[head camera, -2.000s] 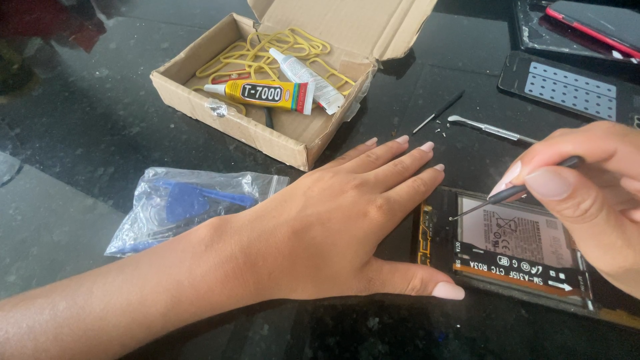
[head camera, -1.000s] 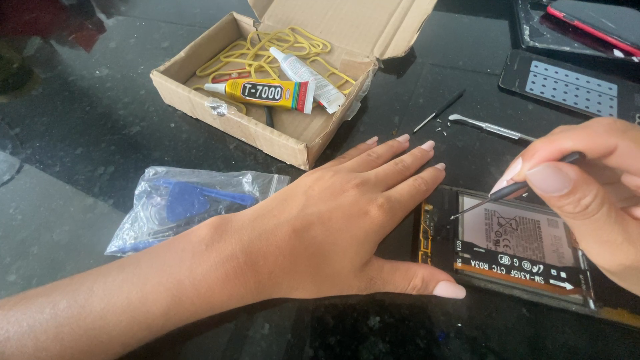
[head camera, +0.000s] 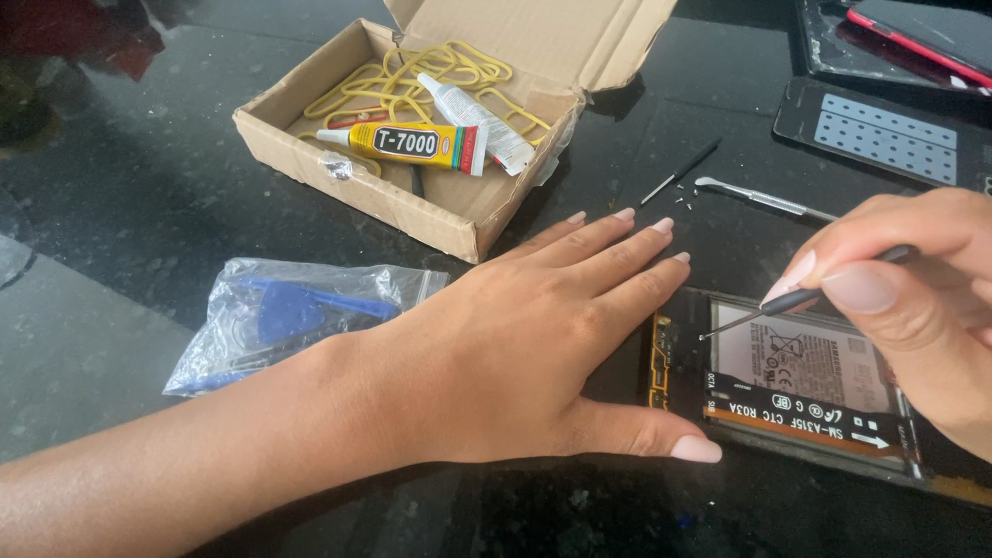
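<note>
My left hand (head camera: 535, 333) lies palm down with fingers spread, thumb and fingers around the left end of an opened smartphone (head camera: 686, 349). In my right hand (head camera: 891, 302), thumb and fingertips pinch a thin precision screwdriver (head camera: 790, 301) with a dark handle. Its tip is over the phone's dark part, left of the battery (head camera: 814, 349); whether it touches cannot be told. A printed flex cable (head camera: 798, 415) crosses the battery's near side. Beyond the phone are several tiny screws (head camera: 682, 201), another small screwdriver (head camera: 682, 170) and a metal spudger (head camera: 763, 198).
An open cardboard box (head camera: 356, 201) holds a yellow T-7000 glue tube (head camera: 415, 146), a white tube (head camera: 480, 124) and yellow rubber bands (head camera: 434, 66). A plastic bag (head camera: 232, 310) with blue pry tools lies behind my left forearm. A dark phone panel (head camera: 790, 116) and red-edged phone (head camera: 922, 46) lie at upper right.
The screwdriver in my right hand has tilted a little, its handle end now higher than two seconds ago. My left hand has stayed in place.
</note>
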